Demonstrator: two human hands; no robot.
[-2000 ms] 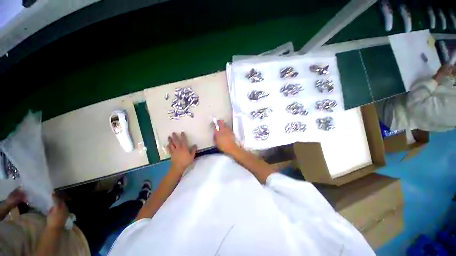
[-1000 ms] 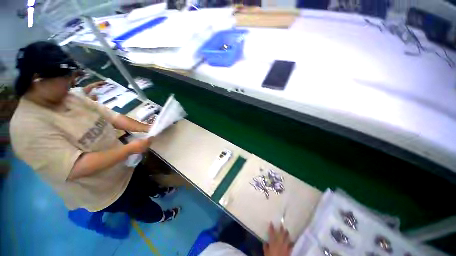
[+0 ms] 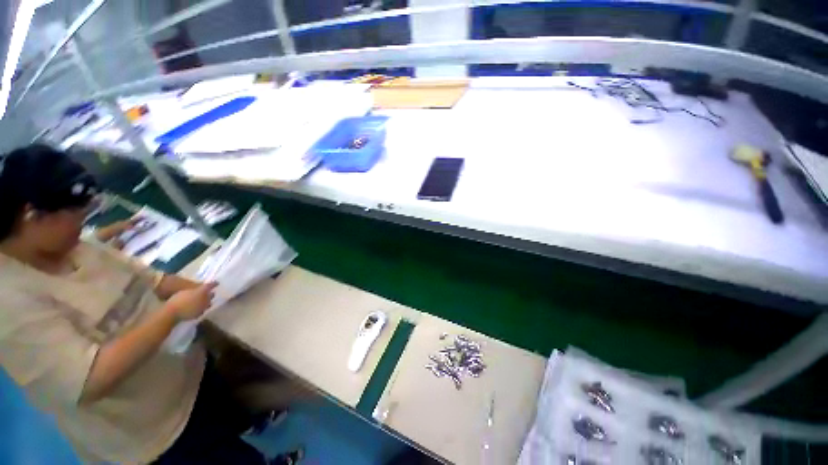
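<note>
A loose pile of small shiny plated parts [image 3: 458, 360] lies on the beige board [image 3: 427, 408] at the lower centre. A thin white pen-like strip [image 3: 490, 410] lies on the same board, right of the pile. A white handheld device [image 3: 367, 341] lies on the board to the left, beyond a green gap. A white layer sheet [image 3: 550, 420] at the lower right holds separate heaps of plated parts [image 3: 591, 428] and is cut off by the bottom edge. Neither of my hands is in the picture.
A person [image 3: 100, 313] at the left holds crinkled white sheets [image 3: 243, 255]. The long white shelf [image 3: 545, 173] behind the boards carries a blue basket [image 3: 352, 145], a black phone [image 3: 441, 179], tangled cables [image 3: 626, 91] and a yellow-and-black hand tool [image 3: 768, 192]. White rails cross the top.
The view has swung left and up from the boards to the shelf. My hands, seen at the board earlier, have left the picture. The person at the left still holds the sheets.
</note>
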